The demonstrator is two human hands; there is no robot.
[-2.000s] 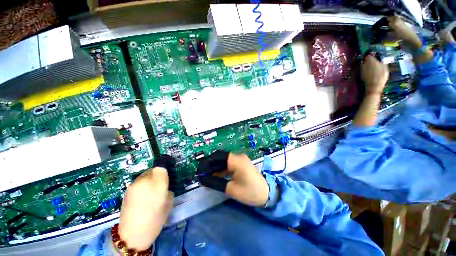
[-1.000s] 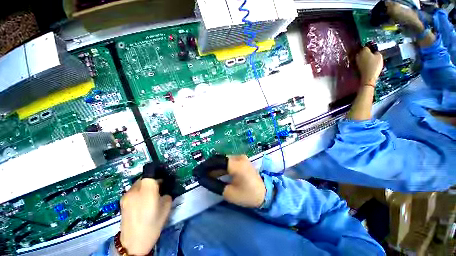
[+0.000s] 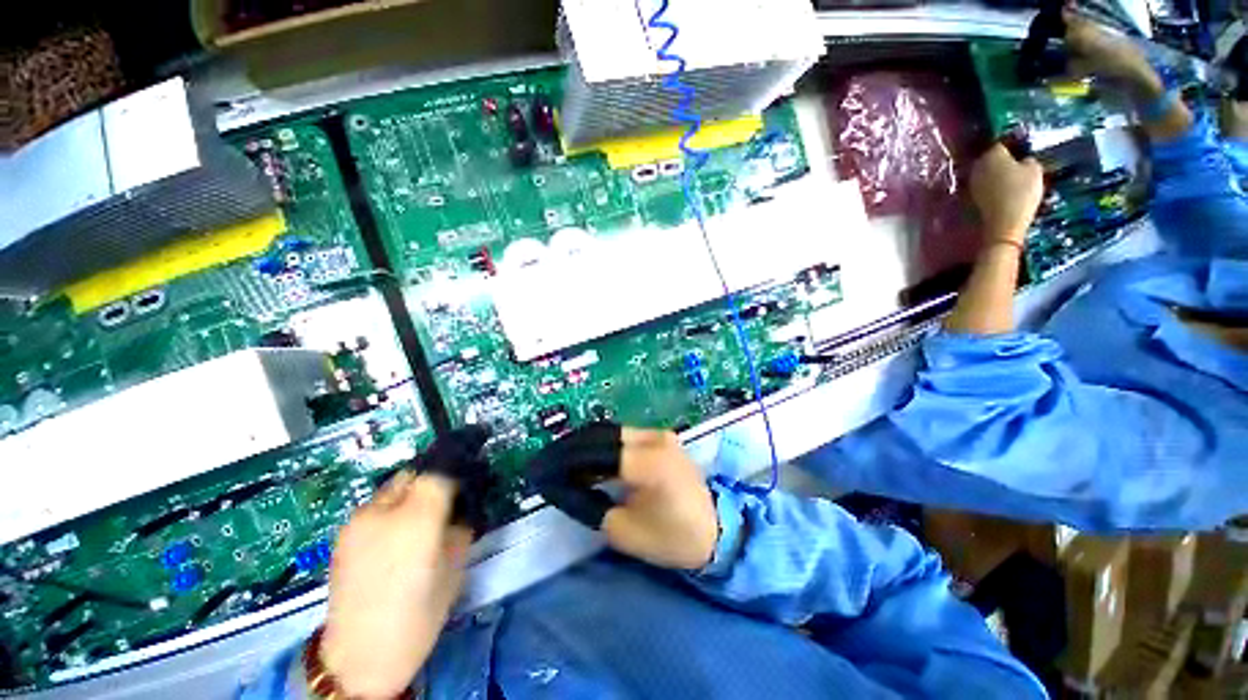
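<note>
A large green circuit board (image 3: 438, 205) lies in front of me, with a finned silver heatsink (image 3: 691, 75) at its top and a long white plate (image 3: 657, 280) across its middle. My left hand (image 3: 404, 561), with black finger cots, is over the board's lower left corner, fingertips on or just above it. My right hand (image 3: 643, 492), also with black finger cots, is at the board's lower edge, thumb and fingers curved towards each other. Dark cots and blur hide whether either hand holds a small part.
A second circuit board (image 3: 137, 506) adjoins on the left. A silver rail (image 3: 548, 540) runs along the front. A maroon bag (image 3: 897, 151) lies right of the board. Another person's arms (image 3: 1006, 260) work at the right. A blue coiled cord (image 3: 678, 96) hangs across the view.
The view has shifted slightly. My right hand has drawn back a little from the board, its fingers and thumb now rounded. My left hand remains near the lower left corner.
</note>
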